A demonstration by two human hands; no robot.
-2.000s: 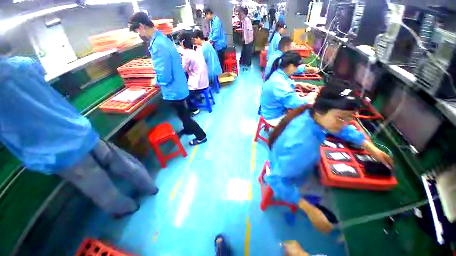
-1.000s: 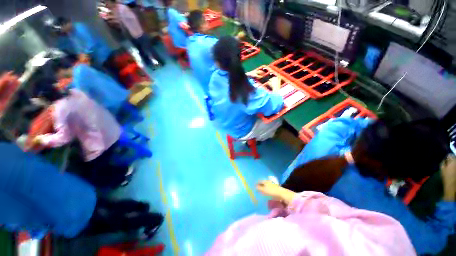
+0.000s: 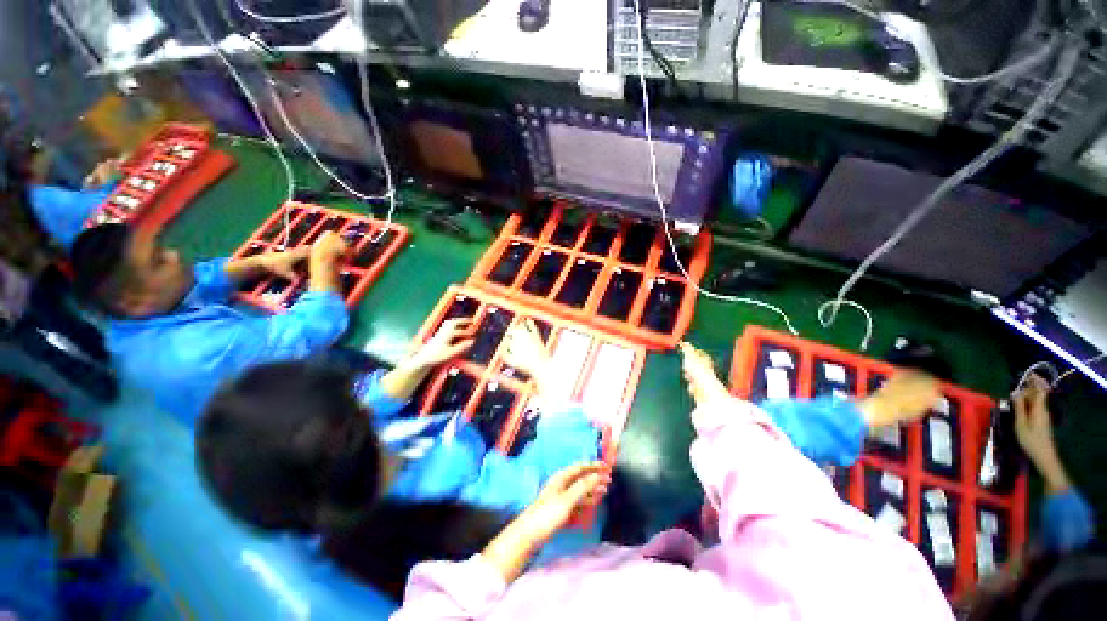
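My left hand (image 3: 568,491), in a pink sleeve, is at the near right edge of a red-orange phone tray (image 3: 629,406); its grip is unclear. This tray holds black-screened phones (image 3: 452,391) and bright white ones (image 3: 607,379) at its right. My right hand (image 3: 698,366) reaches forward beside the right corner of a second tray (image 3: 683,322) behind it, which holds dark phones (image 3: 571,277). The right hand's fingers are small and blurred, and contact with the tray is unclear.
Seated workers in blue (image 3: 231,388) have their hands over trays. A right tray (image 3: 850,354) holds phones with pale pieces on them. Monitors (image 3: 607,164) stand behind the trays. White cables (image 3: 649,134) hang down to the green bench (image 3: 680,425).
The view has swung from the aisle to the right-hand bench. The trays are now nearer and in front. Both my pink-sleeved arms now reach over the bench.
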